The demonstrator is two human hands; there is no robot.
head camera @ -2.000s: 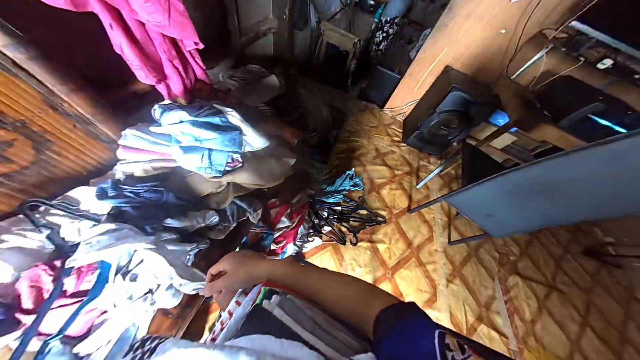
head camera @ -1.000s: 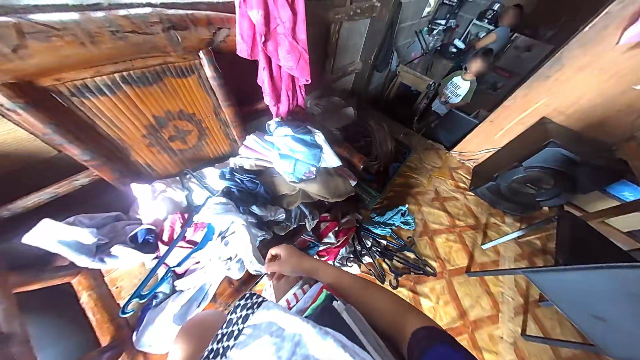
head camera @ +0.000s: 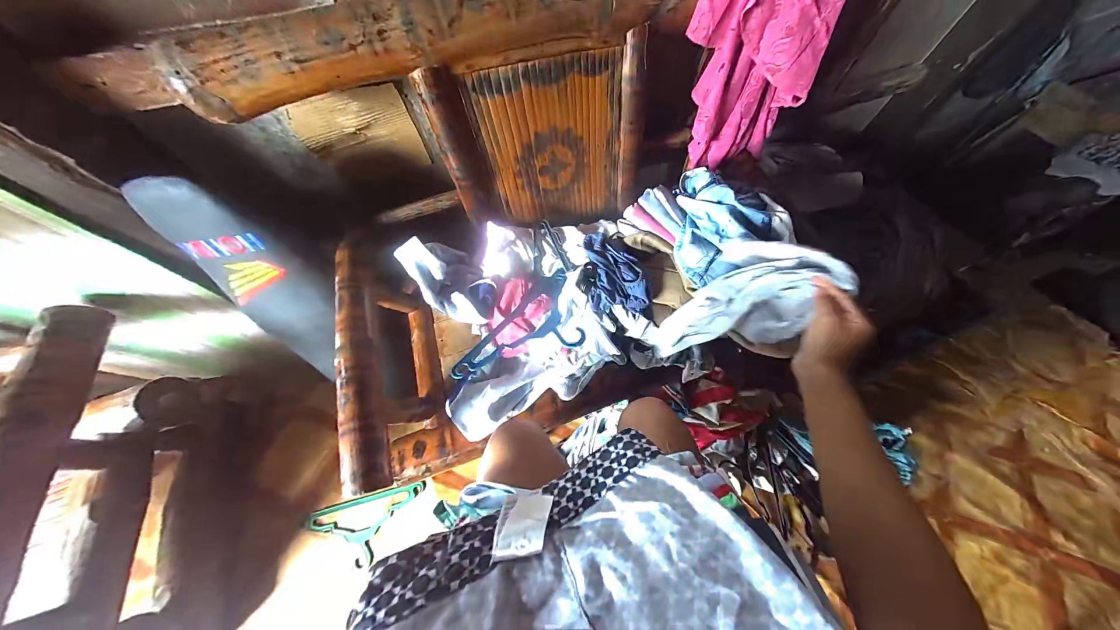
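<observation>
My right hand [head camera: 833,331] grips the edge of a pale grey-white cloth garment [head camera: 770,293], lifted over the right end of the clothes heap. Under and behind it lie folded light-blue denim [head camera: 704,223] and other clothes. To the left are a navy garment [head camera: 618,273], white clothes [head camera: 569,350], a pink piece [head camera: 518,313] and a dark blue plastic hanger [head camera: 516,328]. Across my lap lies a grey-white garment [head camera: 647,547] with a black-and-white patterned waistband [head camera: 525,525] and a white tag. My left hand is not in view.
The clothes lie on a wooden bench with a carved bamboo-slat back [head camera: 551,131]. Pink cloth [head camera: 761,79] hangs behind it. A green hanger [head camera: 367,516] is at lower left. Red cloth [head camera: 717,407] and dark hangers [head camera: 774,472] lie on the patterned floor covering [head camera: 1006,472].
My right hand has moved from near my lap to the right end of the heap and has taken hold of the pale garment. The view has swung left.
</observation>
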